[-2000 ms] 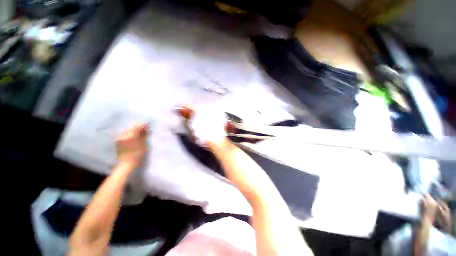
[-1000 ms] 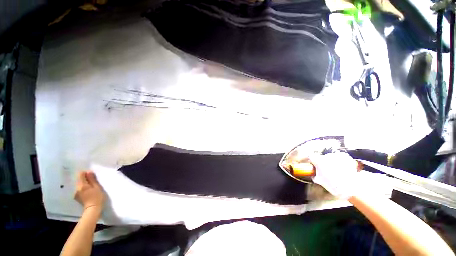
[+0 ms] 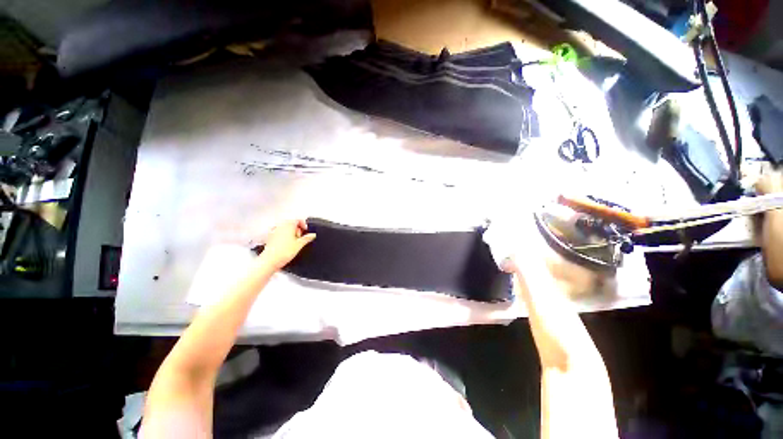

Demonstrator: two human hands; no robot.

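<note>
A long dark garment panel (image 3: 386,259) lies across the white table cover near the front edge, with a white cloth (image 3: 225,276) under and beside its left end. My bare left hand (image 3: 288,243) pinches the panel's upper left end between thumb and fingers. My right hand (image 3: 505,245), in a white covering, holds the panel's right end; its fingers are partly washed out by glare. The steam iron (image 3: 585,233) with an orange-brown handle rests to the right of my right hand, untouched, its pale hose trailing right.
Layered dark pieces (image 3: 438,96) lie at the back. Scissors (image 3: 579,146) and a bright green item (image 3: 563,55) are at the back right. Thin dark strips (image 3: 309,161) lie mid-table. Cables (image 3: 719,94) hang at right. Another person's arm (image 3: 773,225) shows at the right edge.
My right hand has let go of the iron, now resting at right, and moved to the panel's right end. My left hand has moved from the white cloth onto the panel's left end.
</note>
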